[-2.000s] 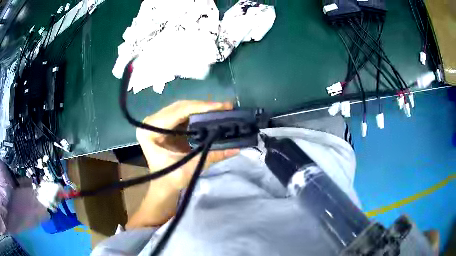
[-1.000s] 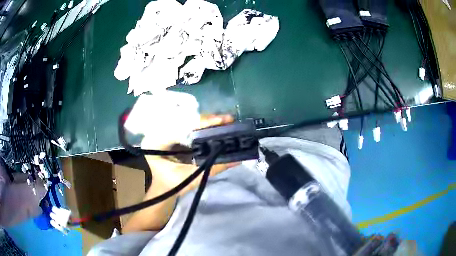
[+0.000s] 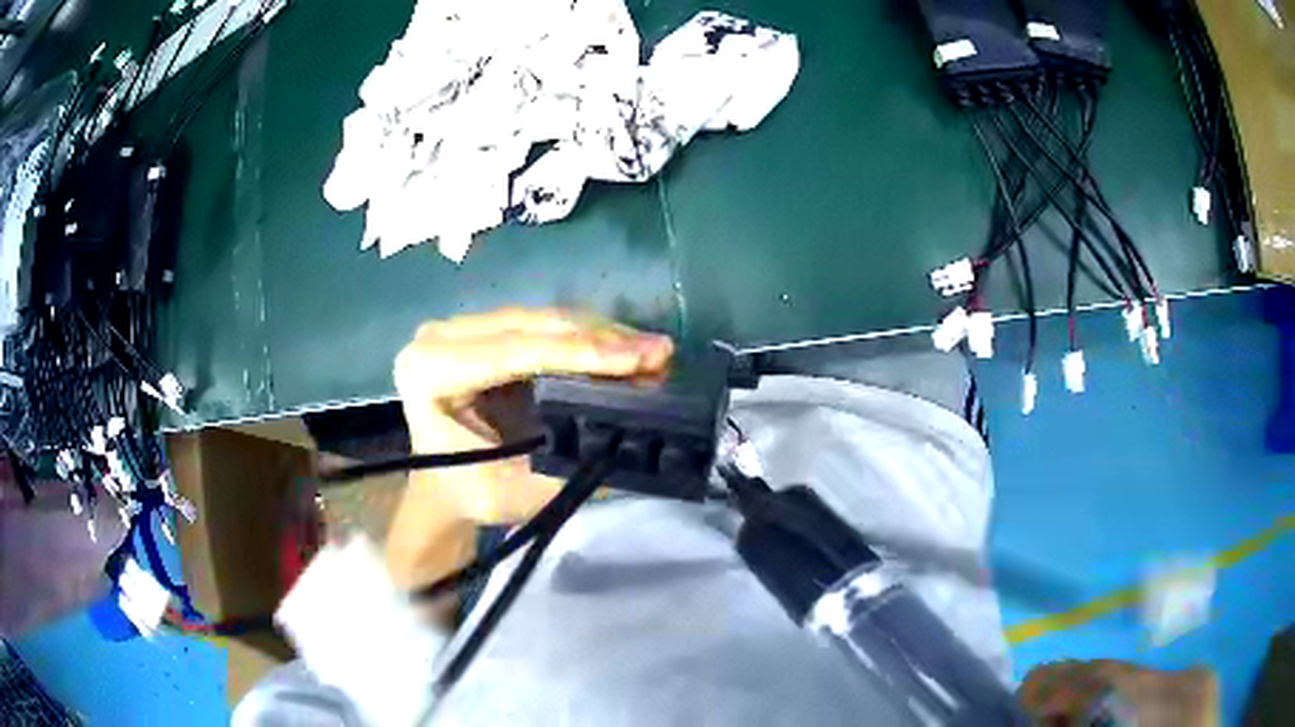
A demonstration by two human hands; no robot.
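My left hand (image 3: 462, 412) holds a black controller box (image 3: 632, 426) above my lap, fingers over its top side. The box's ridged cable-exit end faces me, with black cable leads (image 3: 526, 575) coming out of it. A large white connector (image 3: 355, 618) hangs blurred at the lower left. The sealant gun's dark cartridge with a pale band (image 3: 852, 597) points up and left, its thin nozzle (image 3: 749, 490) at the right corner of the box end. My right hand (image 3: 1122, 696) is at the bottom right edge on the gun's rear, partly cut off. Whether sealant is coming out cannot be told.
White crumpled rags (image 3: 497, 107) lie on the green bench mat (image 3: 795, 256). Two waiting boxes (image 3: 980, 43) with hanging leads are at the upper right. Piled boxes (image 3: 107, 234) are at the left. An open carton (image 3: 242, 533) stands below left, cardboard (image 3: 1257, 128) at the far right.
The box has tilted and sits lower than before. The nozzle has moved slightly down and left with it. The large white connector has swung away from over my left hand to below it.
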